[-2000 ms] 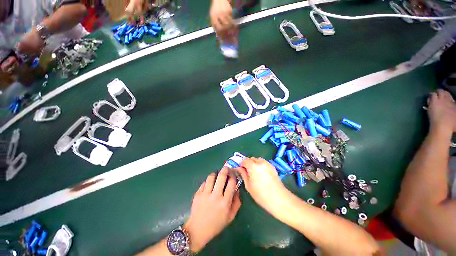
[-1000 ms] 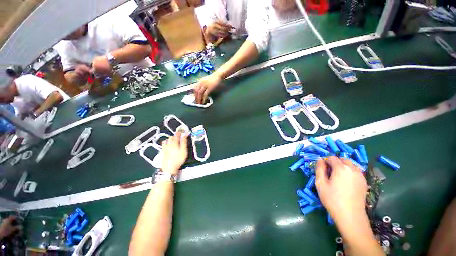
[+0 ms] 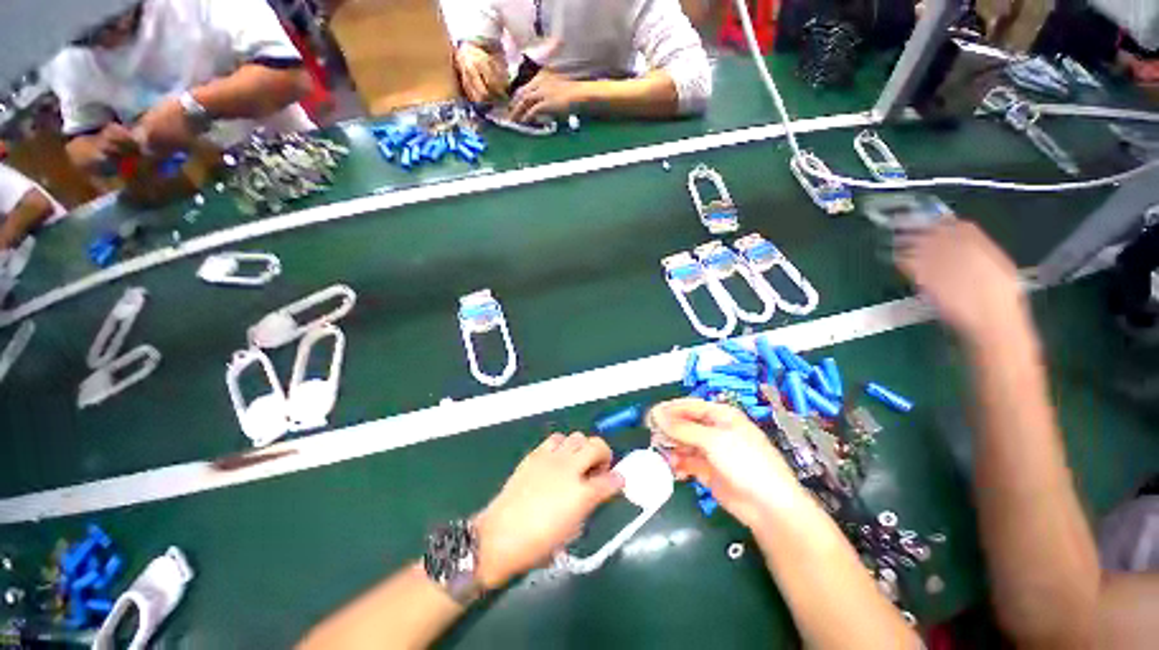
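My left hand (image 3: 547, 502), with a watch on the wrist, holds a white plastic housing (image 3: 644, 480) by its block end, above the green surface. The housing's loop points down and to the left. My right hand (image 3: 712, 451) is at the block end with fingers pinched on something small that I cannot make out. A blue battery cell (image 3: 619, 419) shows just beyond my hands. The pile of wired battery assemblies (image 3: 803, 381) lies to the right, partly hidden by my right hand and forearm.
A whitish rail (image 3: 559, 389) runs across. Beyond it lie filled housings (image 3: 722, 282), one single filled housing (image 3: 487, 338) and empty housings (image 3: 290, 381). Another person's arm (image 3: 1004, 381) reaches over at right. Blue cells (image 3: 87, 571) and a housing (image 3: 150, 597) lie at lower left. People sit opposite.
My left hand has come back from the lane with an empty housing. My right hand has moved from the pile to it. A neighbour's arm now reaches in at right with a housing.
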